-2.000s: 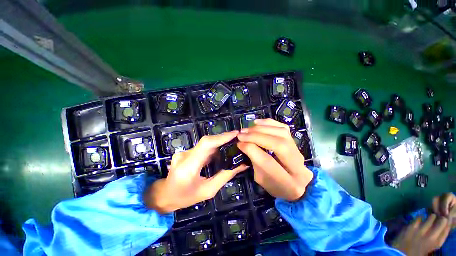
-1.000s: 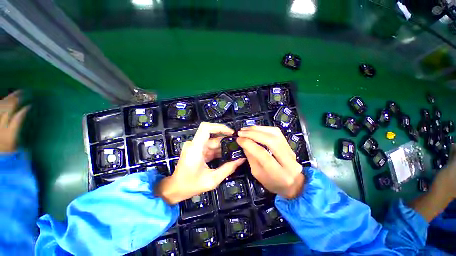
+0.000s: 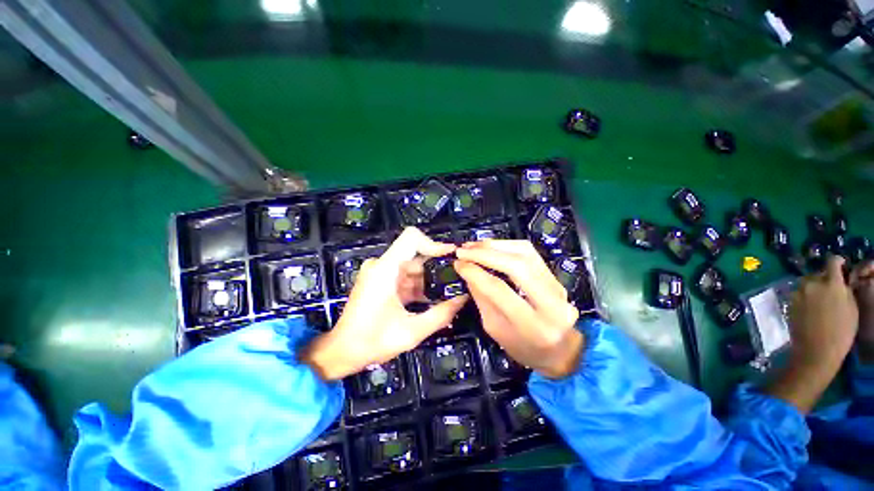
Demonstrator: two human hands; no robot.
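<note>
A small black square unit [image 3: 445, 278] with a dull green round centre and a white label is held in the fingertips above a black parts tray [image 3: 213, 240]. My left hand [image 3: 383, 297] grips its left side and lower edge between thumb and fingers. My right hand [image 3: 517, 292] has its fingertips on the unit's upper right edge. The tray has rows of square pockets, most in view with similar units; the top left pocket is empty. One unit lies tilted across two pockets in the top row. My hands and sleeves hide the tray's middle.
Loose black units [image 3: 678, 244] are scattered at right around a yellow piece [image 3: 750, 263], a whitish bag [image 3: 770, 321] and a dark stick [image 3: 689, 340]. Another person's hands [image 3: 824, 316] are at far right. A grey post [image 3: 144, 91] slants at upper left. A blue sleeve shows at lower left.
The view has shifted, and the tray sits further right and lower. The held unit's round face now shows more. The neighbour's hands at right have moved up among the loose units.
</note>
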